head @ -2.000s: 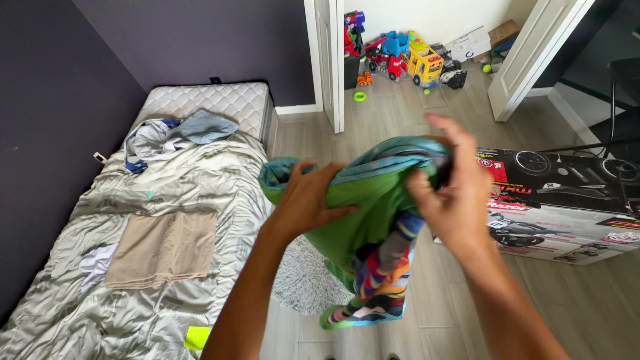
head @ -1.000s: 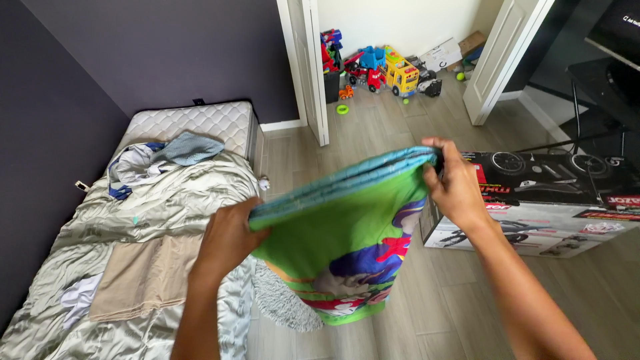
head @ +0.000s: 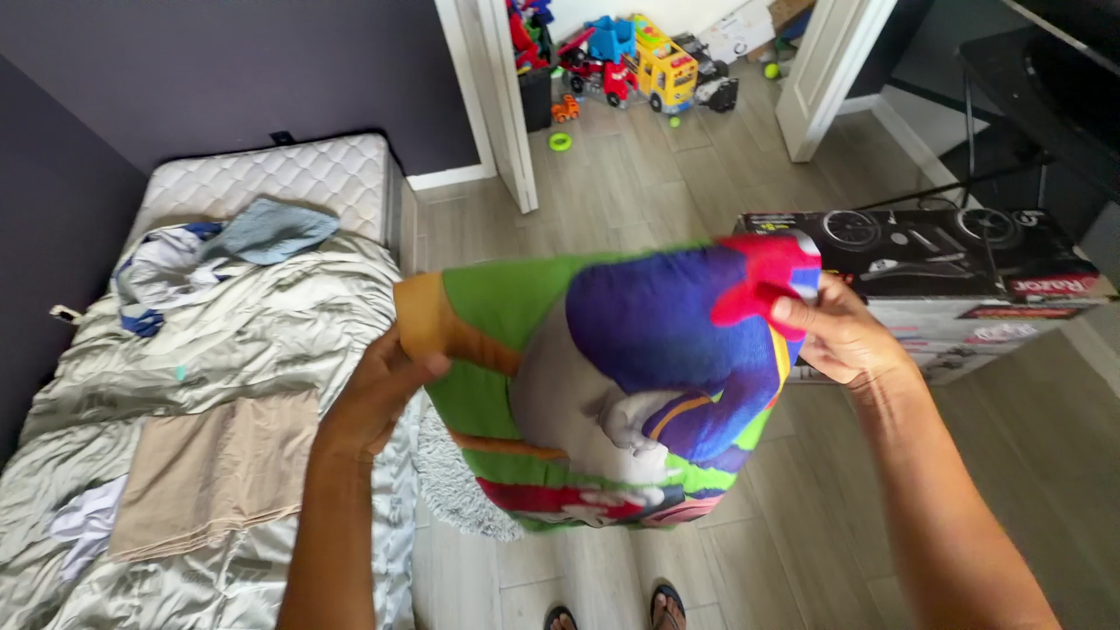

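A folded cloth with a bright cartoon print (head: pixel 604 376) hangs between my two hands in front of me, green with a large blue and grey figure. My left hand (head: pixel 381 394) grips its left edge, thumb on the printed face. At the upper right corner, my right hand (head: pixel 844 332) pinches the red and blue part, thumb in front. The fingers behind the cloth are partly hidden. To the left, a folded beige cloth (head: pixel 219 472) lies on the bed's silvery cover (head: pixel 236 350), beside a small white cloth (head: pixel 87 525).
A blue-grey cloth (head: pixel 271 229) and a white and blue garment (head: pixel 166 271) lie near the bare mattress end (head: pixel 280 179). A large Razor box (head: pixel 945 254) stands right, by a black table (head: pixel 1041 96). Toys (head: pixel 665 66) sit beyond the doors. A fluffy grey rug (head: pixel 455 472) is below.
The cloth was bunched, then held up with its blue layered edge on top. Now it is spread flatter, its cartoon print facing me, with a hand at either side.
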